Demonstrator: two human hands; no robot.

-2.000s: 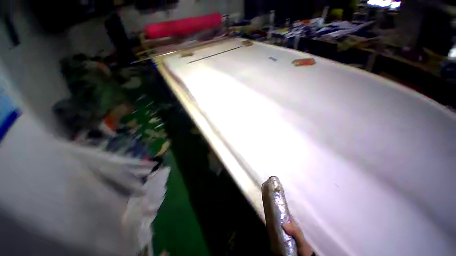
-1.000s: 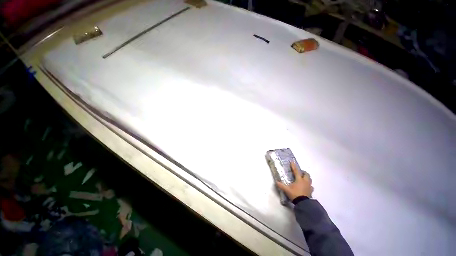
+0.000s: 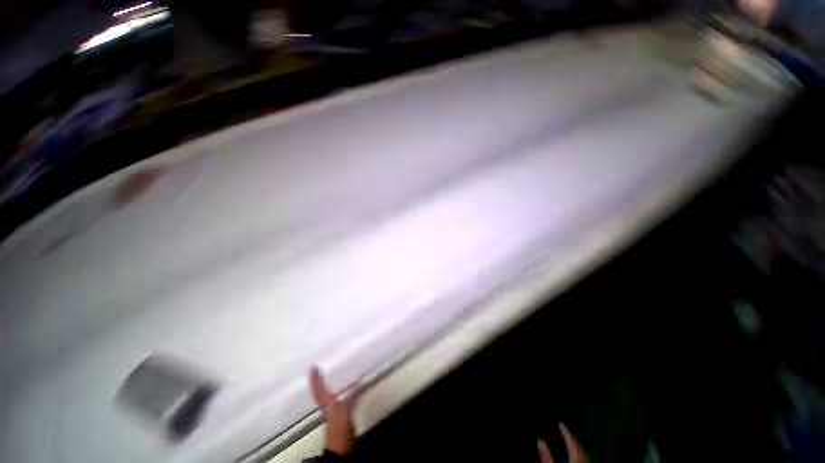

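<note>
The whole view is blurred. A long white top sheet [image 3: 389, 226] covers the spread. A grey, brick-sized weight [image 3: 161, 396] with a dark end lies on it at lower left, with no hand touching it. My left hand [image 3: 335, 418] is at the bottom, over the sheet's near edge, empty, with a finger raised. Only some fingertips of my right hand [image 3: 561, 445] show at the bottom edge, apart and with nothing visible between them, over the dark area beside the table. The rest of it is cut off.
A reddish weight [image 3: 137, 184] and a small dark strip [image 3: 56, 242] lie at the left on the sheet. A pale table edge [image 3: 452, 355] runs diagonally to the upper right. Blurred things stand at the table's far right end. A cluttered dark side bench [image 3: 90, 113] is beyond.
The view has swung right along the table. The grey weight that was in a hand is let go and now lies at lower left. Both hands now show at the bottom.
</note>
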